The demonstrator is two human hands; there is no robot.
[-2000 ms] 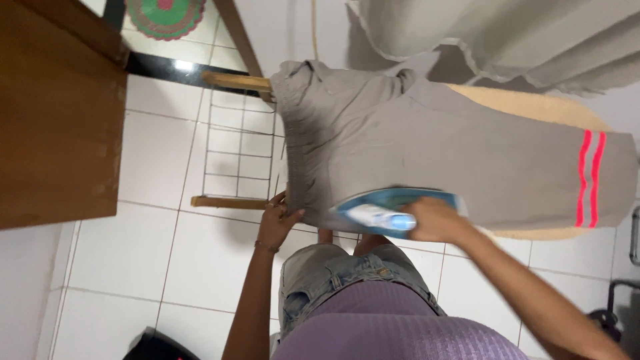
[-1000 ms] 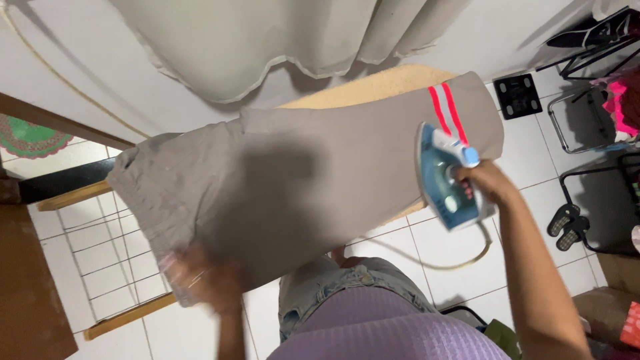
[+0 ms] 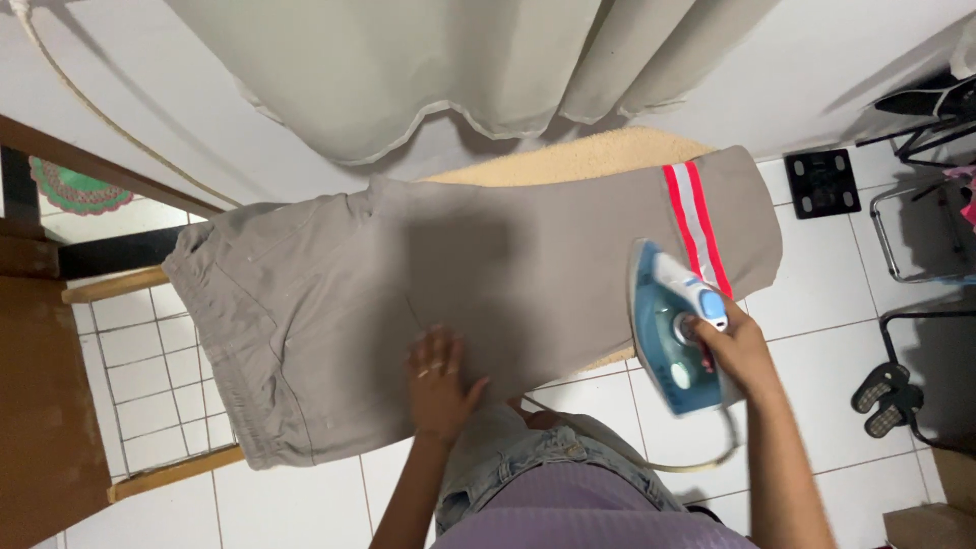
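Grey trousers (image 3: 579, 236) with an elastic waistband at the left and a red-and-silver stripe near the right end lie over an ironing board (image 3: 579, 156), whose tan cover shows along the far edge. My left hand (image 3: 441, 381), with rings on it, rests flat on the cloth near the board's near edge, fingers spread. In my right hand (image 3: 736, 343) is the handle of a blue and white clothes iron (image 3: 675, 328), its tip beside the stripe, over the near edge of the trousers. Whether its soleplate touches the cloth cannot be told. The iron's cord (image 3: 686, 467) loops down below it.
A pale curtain (image 3: 427, 69) hangs behind the board. The board's wire rack (image 3: 160, 366) extends at the left, beside a brown wooden panel (image 3: 46, 412). At the right are a black bathroom scale (image 3: 822, 183) and a metal-framed stand (image 3: 884, 236) on the white tiled floor.
The iron has moved from near the middle of the trousers to the stripe end. My left hand has gone from the waistband onto the leg of the trousers. The view has shifted to the right.
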